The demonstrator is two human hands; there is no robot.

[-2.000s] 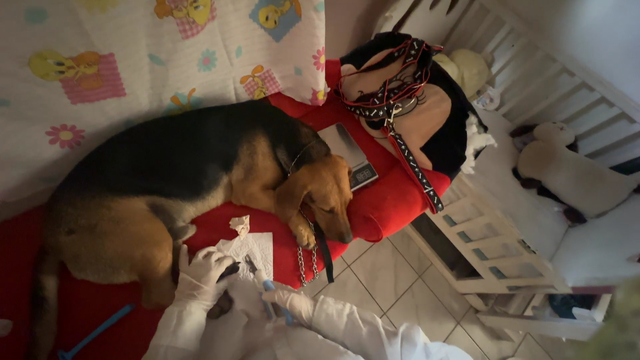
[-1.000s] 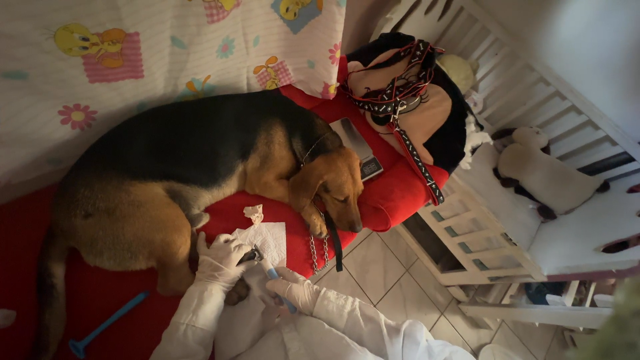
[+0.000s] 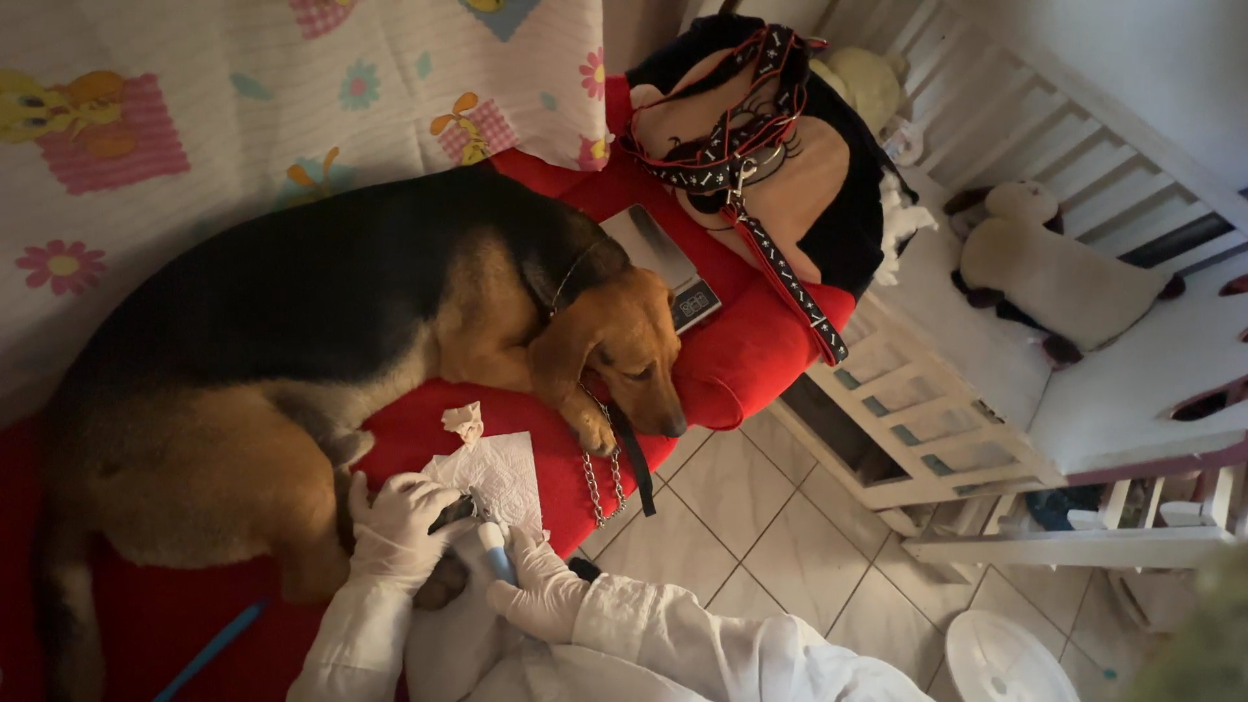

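A black and tan dog (image 3: 292, 283) lies curled on a red cushioned seat (image 3: 468, 395), its head low at the seat's edge. My left hand (image 3: 398, 522), in a white glove, is closed around the dog's dark paw (image 3: 453, 509). In my right hand (image 3: 541, 585), also gloved, is a blue and white handheld tool (image 3: 495, 548), its white end close beside that paw; its exact kind is unclear. A white paper towel (image 3: 507, 478) lies spread by my fingers, with a crumpled tissue (image 3: 464, 422) above it. A chain leash (image 3: 606, 492) hangs near the dog's front paw.
A digital scale (image 3: 658, 253) lies behind the dog's head. Beyond are a printed pillow (image 3: 829, 166) and a patterned harness (image 3: 770, 249). A white crib (image 3: 936, 409) holds a plush toy (image 3: 1053, 263). A blue stick (image 3: 214, 648) is at lower left.
My right hand with the blue and white tool has come in close to the paw that my left hand holds. The dog stays curled in the same place.
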